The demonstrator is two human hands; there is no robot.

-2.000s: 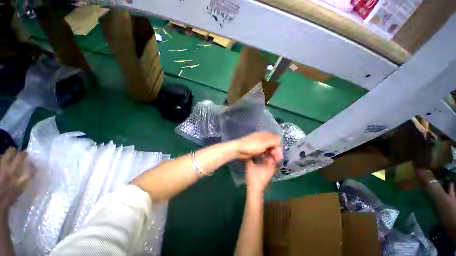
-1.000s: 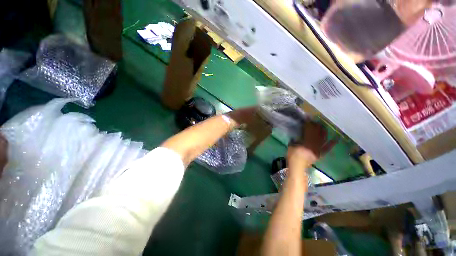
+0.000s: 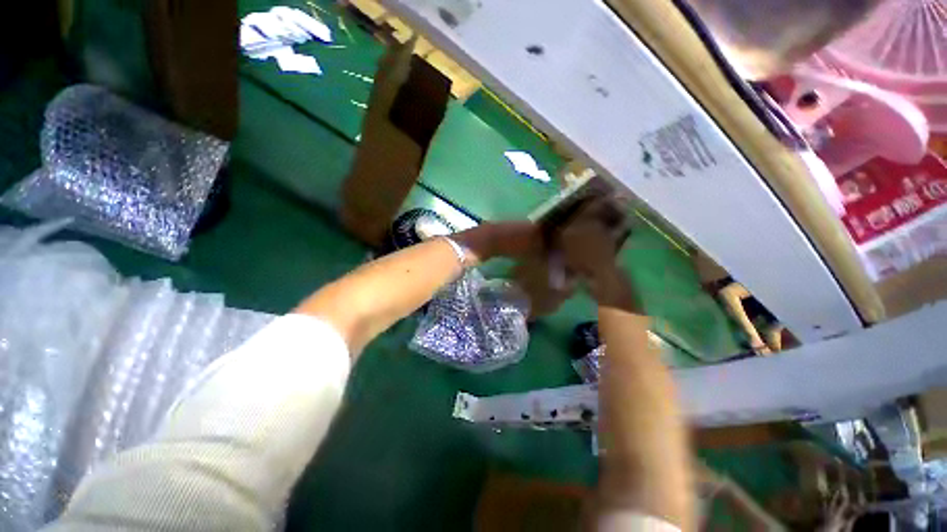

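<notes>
A small brown carton [image 3: 544, 285] stands on the green bench in the middle, mostly hidden by my hands and blurred. My left hand [image 3: 509, 243], with a bracelet at the wrist, is at the carton's left side and appears to grip it. My right hand [image 3: 594, 255] is over the carton's open top; its fingers are blurred, and whether they hold anything cannot be told. A silvery filled bubble bag [image 3: 472, 320] lies just nearer than my left wrist. A black round fan [image 3: 417, 227] sits behind that wrist, partly hidden.
An open carton [image 3: 389, 156] stands behind the fan. White leaflets [image 3: 282, 36] lie at the far left. Another bubble bag [image 3: 130, 171] and stacked empty bubble bags [image 3: 125, 358] are on the left. A white shelf beam [image 3: 665, 135] crosses above my hands; a pink fan [image 3: 867, 114] is on the shelf.
The clear bubble bag that was between my hands over the carton is no longer visible there. My hands have come closer together at the carton's top.
</notes>
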